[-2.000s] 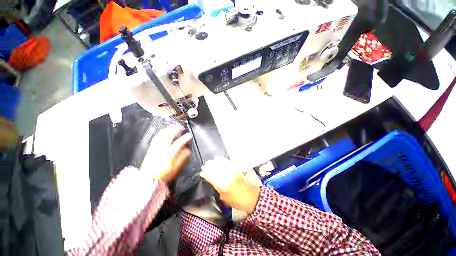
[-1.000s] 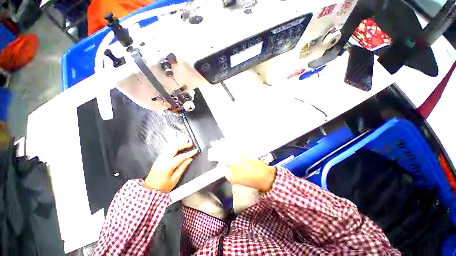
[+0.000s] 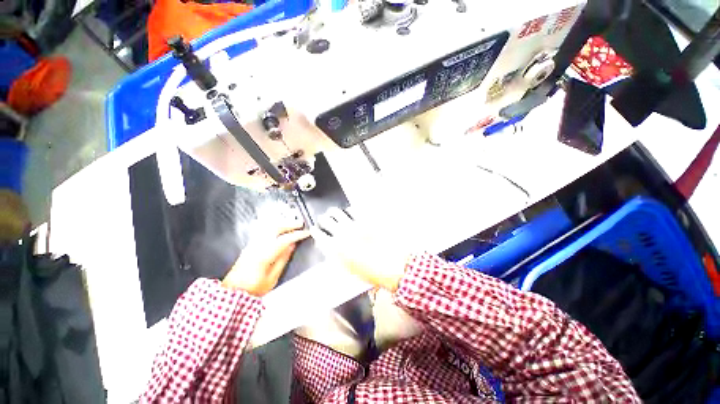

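A black backing panel (image 3: 150, 237) lies flat on the white table, with a fine-textured mesh piece (image 3: 207, 207) on it. A narrow dark zipper strip (image 3: 304, 211) runs from the presser foot area (image 3: 298, 180) towards me. My left hand (image 3: 267, 256) rests on the mesh piece, fingertips beside the strip's near end. My right hand (image 3: 351, 248) lies at the panel's right near edge, fingers spread over it by the strip; it is overexposed. Whether either hand pinches the cloth cannot be told.
The white sewing machine head (image 3: 410, 75) stands over the work. A phone (image 3: 582, 117) and a thin dark tool (image 3: 504, 180) lie to the right. A blue crate with black pieces (image 3: 631, 225) is at my right. Another blue crate (image 3: 130, 118) stands behind the table. Dark cloth (image 3: 43, 316) is at left.
The panel has moved up towards the needle, and its near edge no longer hangs at my lap. My left hand has slid back along the strip; my right hand has come forward beside it.
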